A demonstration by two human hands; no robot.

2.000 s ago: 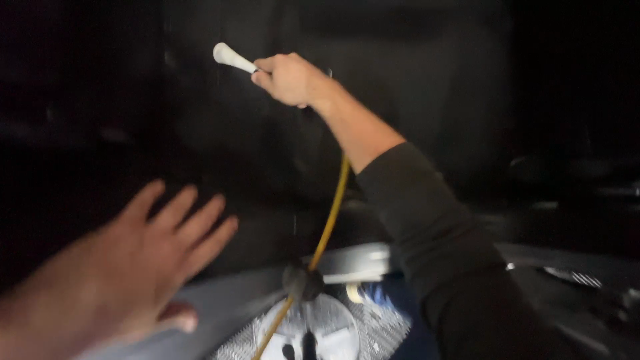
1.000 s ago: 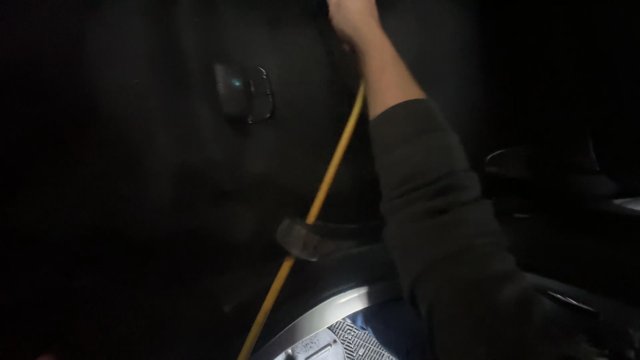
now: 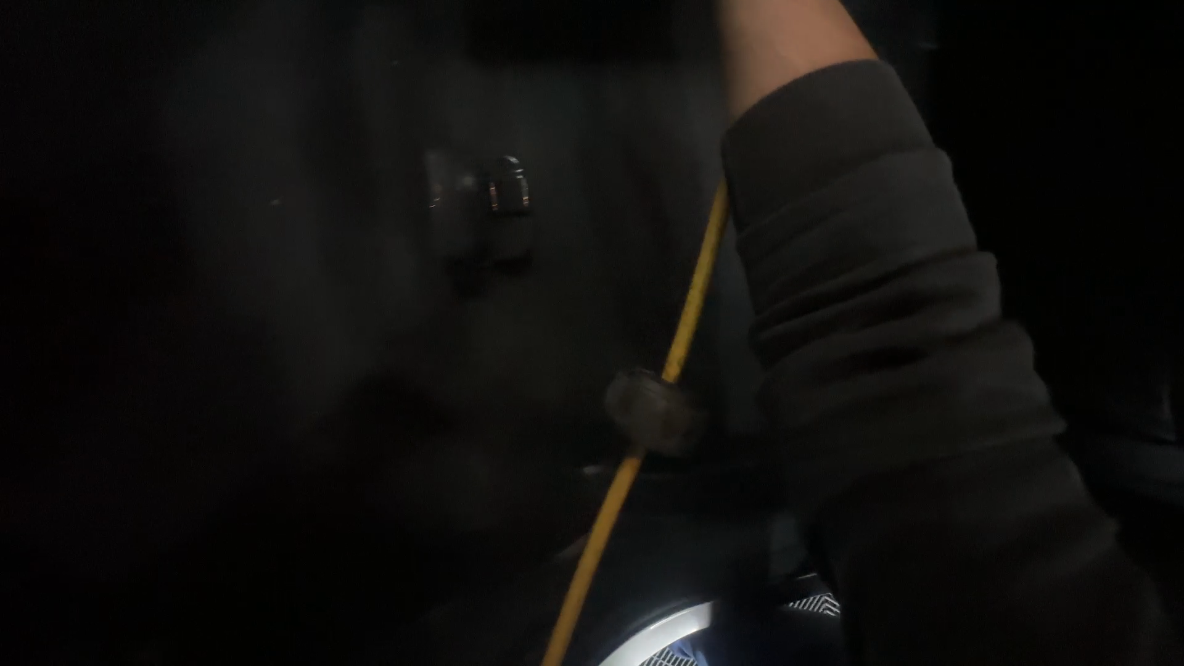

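Observation:
My right forearm, in a dark rolled sleeve (image 3: 879, 305), reaches up past the top edge of the view; the hand itself is out of sight, so what it holds is hidden. A yellow hose or cord (image 3: 603, 527) runs from the bottom edge up to behind that sleeve. Partway along it is a blurred dark round piece (image 3: 653, 410), which the hose passes over or through. My left hand does not show.
Dark surfaces fill most of the view. A small fitting with a shiny rim (image 3: 509, 187) is on the dark panel at upper left. A bright curved edge (image 3: 659, 631) with patterned material beside it lies at the bottom.
My left hand, seen at lower left two seconds ago, has left the view. My right hand, with a white-ended tool then, has gone beyond the top edge. The view has shifted.

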